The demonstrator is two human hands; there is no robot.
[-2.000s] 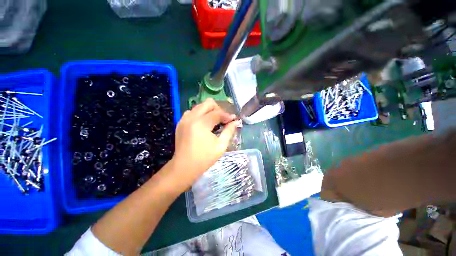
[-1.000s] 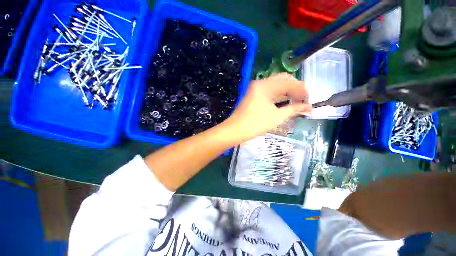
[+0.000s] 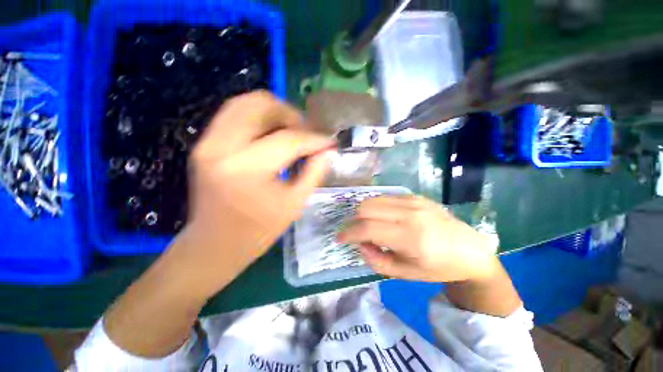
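A small silver-white fixture with a dark hole (image 3: 372, 136) sits on the brownish press base plate (image 3: 342, 109). The dark grey press arm (image 3: 454, 103) points at its right side. My left hand (image 3: 251, 163) is at the fixture's left, thumb and finger together beside a small dark part; whether they grip it is unclear. My right hand (image 3: 418, 238) is over the clear box (image 3: 294, 270) of thin pale pins (image 3: 320, 243), fingers bent down at the pins. It is blurred, and I cannot tell whether it holds one.
A blue bin (image 3: 276, 58) of black and silver rings stands left of the press. A second blue bin (image 3: 36, 254) of dark-ended rods is further left. Behind the press arm are a clear box (image 3: 418, 47) and a small blue bin (image 3: 573, 161) of rods. Cartons (image 3: 603, 320) lie lower right.
My right hand has come from the right, beside the press, onto the box of pins. My left hand has drawn slightly left, and the fixture now shows. The camera view has shifted and turned.
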